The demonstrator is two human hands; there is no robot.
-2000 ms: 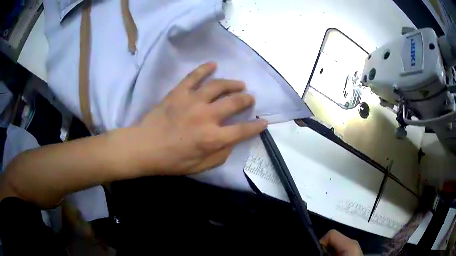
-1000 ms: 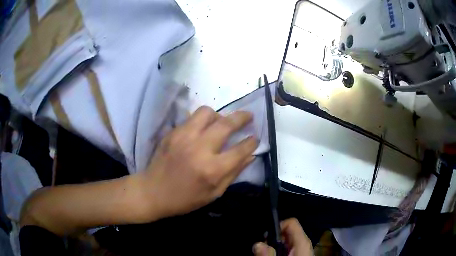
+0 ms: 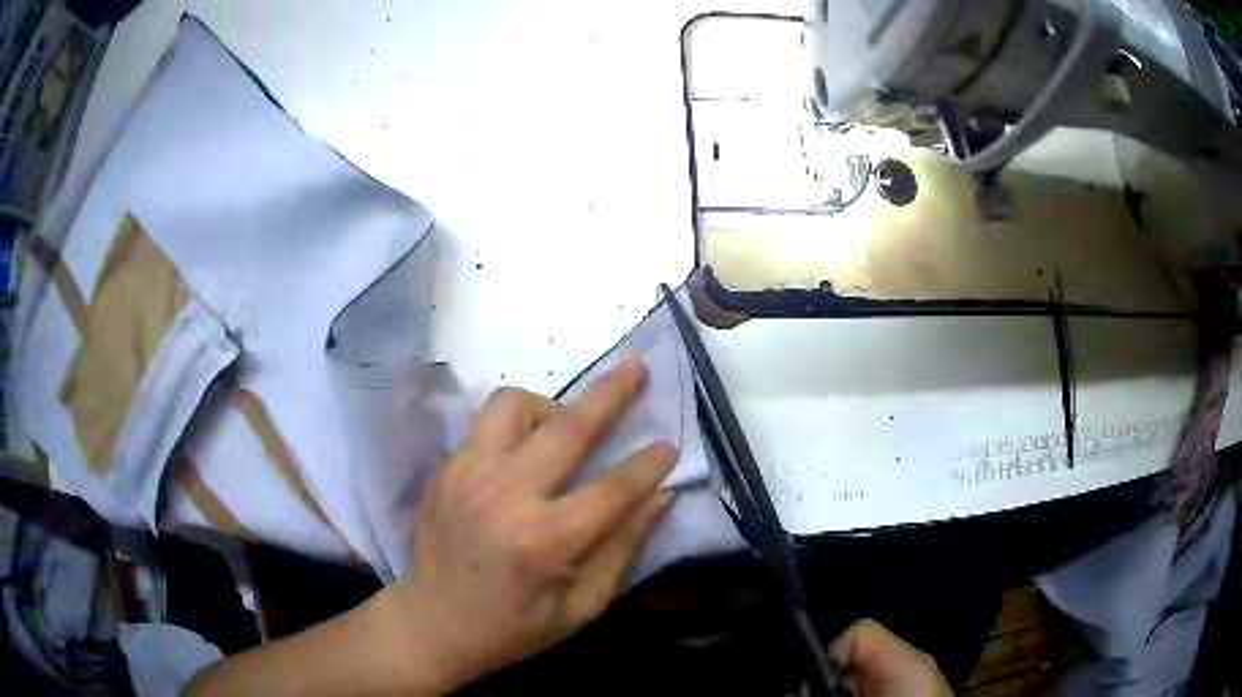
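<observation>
My left hand (image 3: 545, 517) lies flat with fingers spread on the right part of the pale main panel (image 3: 273, 177), pressing it to the table. My right hand (image 3: 885, 663), partly cut off at the bottom edge, holds the black fabric shears (image 3: 742, 470). The blades point up and left along the panel's right edge; the tip is near the machine bed's corner. The panel has a tan pocket lining (image 3: 125, 341), a pale narrow welt pocket (image 3: 170, 395) and tan strips (image 3: 289, 463) at the left. A thin dark edge shows along its upper side.
The white sewing machine head (image 3: 940, 61) stands at the upper right above its tan-gold bed plate (image 3: 926, 252). A thin black sliver (image 3: 1064, 388) lies on the tabletop near the printed ruler marks. A pinkish thread bundle (image 3: 1199, 429) and pale cut pieces (image 3: 1131, 599) hang at the right.
The view has shifted, and the panel now lies spread flatter at the left. My left hand is still on it. The shears still lie at its right edge, tilted further up and left.
</observation>
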